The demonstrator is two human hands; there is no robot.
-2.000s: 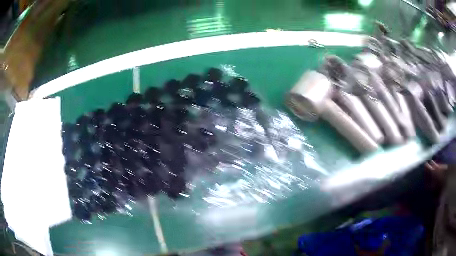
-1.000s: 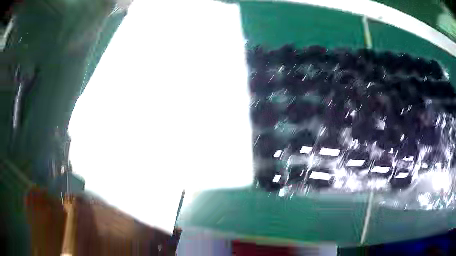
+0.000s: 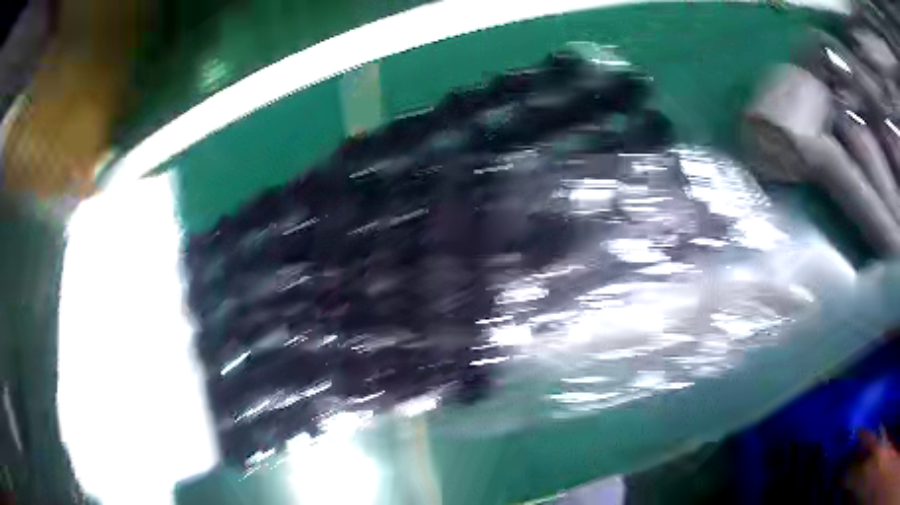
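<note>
Black round caps [image 3: 395,266] lie in tight rows across the middle of the green bench, blurred by motion. Shiny clear plastic film [image 3: 632,316] lies around and over their right part. A flat white stack of sheets [image 3: 128,345], overexposed, lies at the left, beside the caps. Grey blower bodies [image 3: 789,108] lie at the upper right, cut off by the frame edge. Neither of my hands can be made out in view.
A white edge strip [image 3: 326,64] curves along the far side of the bench. A brown cardboard surface [image 3: 59,128] stands at the upper left. Something blue [image 3: 819,414] is below the bench at the lower right, with a blurred skin-coloured patch, perhaps another person's hand [image 3: 876,468], beside it.
The view swung left to the white stack, then back right, so the grey bodies show again at the right. The caps look nearer than in the oldest frame. No handling is visible.
</note>
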